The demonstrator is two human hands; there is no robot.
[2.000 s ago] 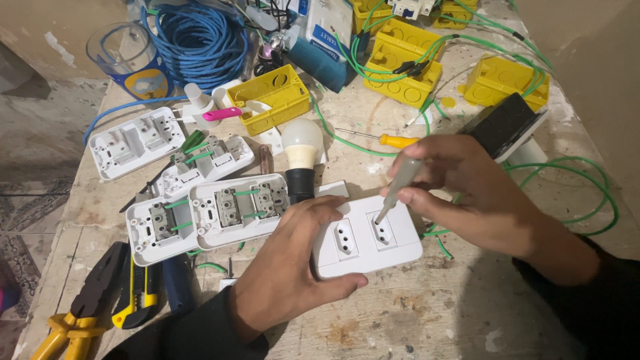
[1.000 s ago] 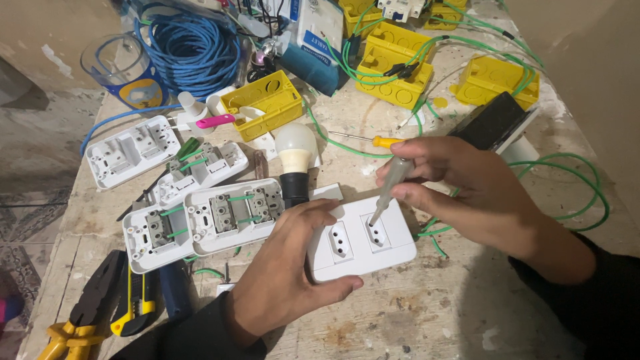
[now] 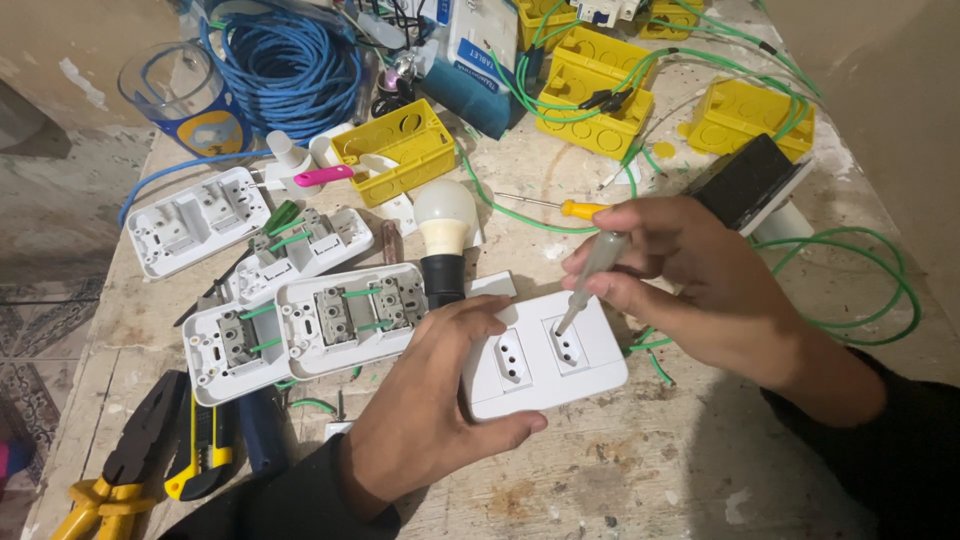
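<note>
My left hand [image 3: 431,405] grips the left end of a white double socket plate [image 3: 544,397], thumb along its front edge and fingers over the back edge. My right hand [image 3: 667,277] holds a voltage tester screwdriver with a clear handle [image 3: 598,270] at a slant, index finger on its top end. The tester's tip is at a hole of the right socket [image 3: 566,346]; how deep it sits cannot be told. The left socket [image 3: 512,361] is beside it. Behind my left hand lies a light bulb [image 3: 445,217] in a black lamp holder [image 3: 444,279].
At left lie upturned socket plates [image 3: 349,322] with green wire links, pliers [image 3: 139,450] and a utility knife [image 3: 202,450]. Farther back are yellow wall boxes [image 3: 405,150], a coil of blue cable [image 3: 285,75], a glass [image 3: 184,105], a yellow-handled screwdriver [image 3: 581,210] and green wires [image 3: 900,277].
The tester's tip has moved from around the lower middle of the right socket to its upper left hole. My left hand keeps its hold on the plate.
</note>
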